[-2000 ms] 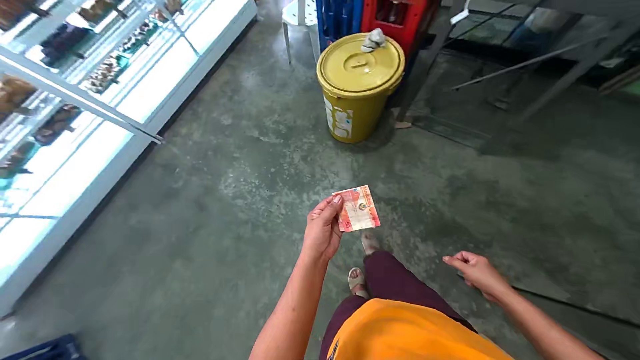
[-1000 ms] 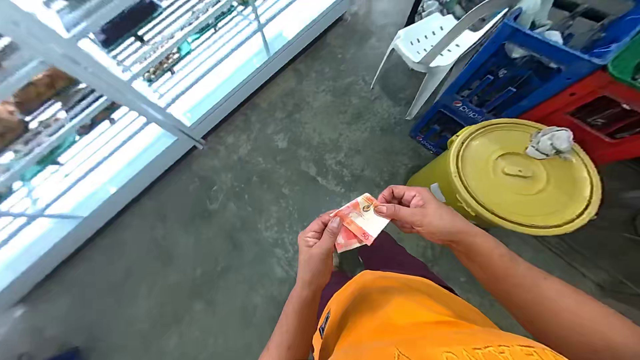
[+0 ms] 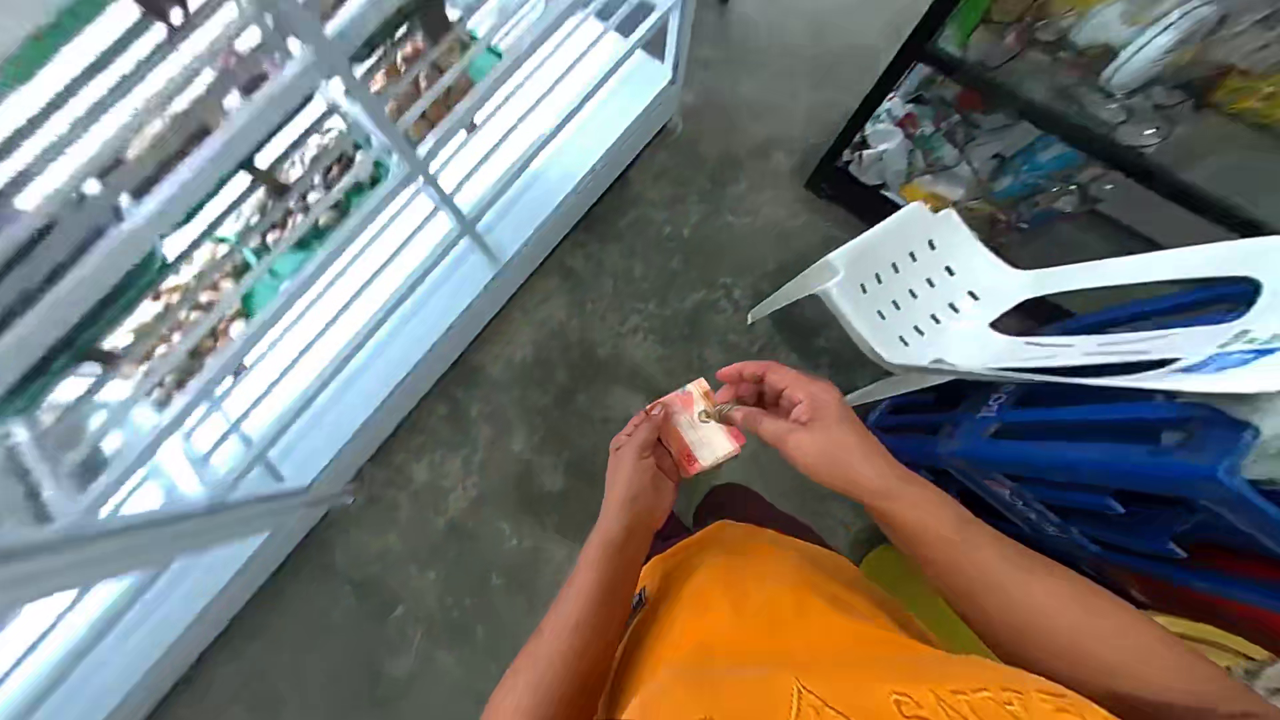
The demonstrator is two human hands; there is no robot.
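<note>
A red and cream banknote (image 3: 697, 432) lies in front of my body, pinched at its left edge by my left hand (image 3: 642, 468). Small round objects that look like coins (image 3: 716, 412) are at the note's upper right, between the fingertips of my right hand (image 3: 790, 415). How many coins there are, I cannot tell. The palm side of my left hand is hidden.
A glass display case (image 3: 480, 290) with goods runs along the left. At the right stand a white plastic chair (image 3: 915, 290), blue plastic crates (image 3: 1070, 460) and a black-framed rack (image 3: 1060, 130) of mixed items. Concrete floor (image 3: 480, 450) lies between them.
Two seconds ago my right hand was apart from the banknote; it then came to the note and now holds small coin-like things at it. The view has moved along the display case.
</note>
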